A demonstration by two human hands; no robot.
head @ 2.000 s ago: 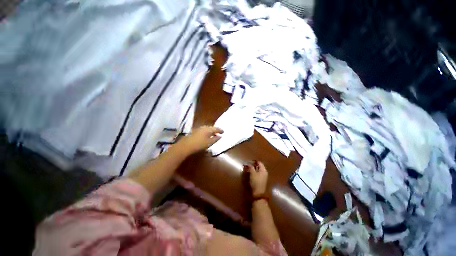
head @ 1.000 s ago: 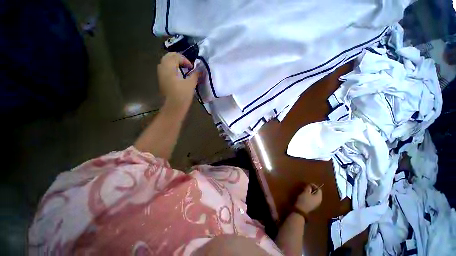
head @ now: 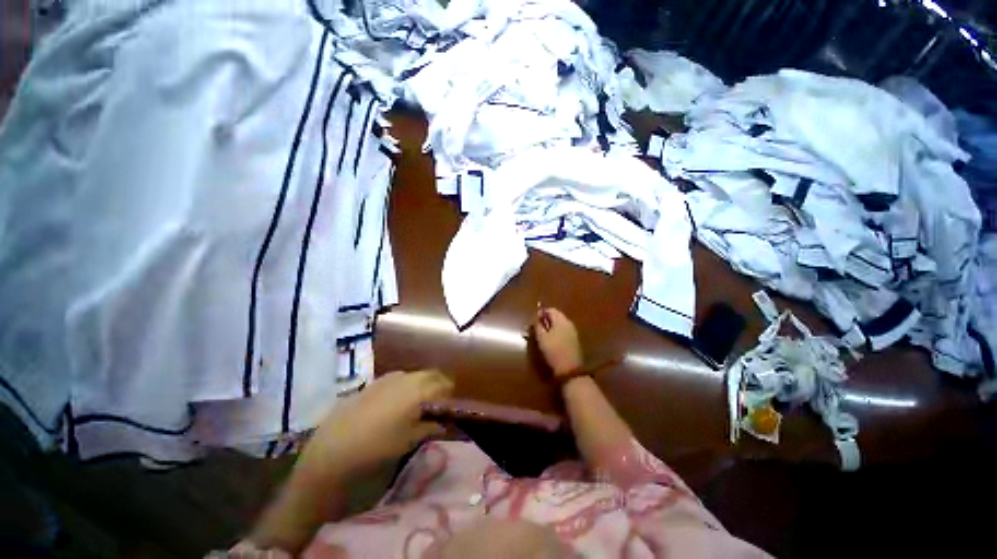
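Note:
My left hand (head: 377, 420) is blurred above the table's front edge, beside the stack, and holds nothing that shows. My right hand (head: 558, 344) is closed over the brown table, with the small tip of the thread snips (head: 540, 311) showing past the fingers; the rest is hidden in the palm. The finished stack of white garments with navy lines (head: 175, 207) lies flat on the left, its front hem overhanging. A white garment (head: 487, 257) lies at the near side of the heap, one sleeve pointing towards me; neither hand touches it.
Crumpled white garments form a far heap (head: 514, 76) and another on the right (head: 809, 186). A black phone (head: 718, 333) lies beside tangled white strips (head: 793, 371) with a small orange item (head: 763, 420). The glossy brown table (head: 437, 355) ends at a front edge close to my lap.
My left hand has let go of the stack's near-left corner and moved back towards the table's front edge. The view has turned from the left side back to the table. My right hand remains closed.

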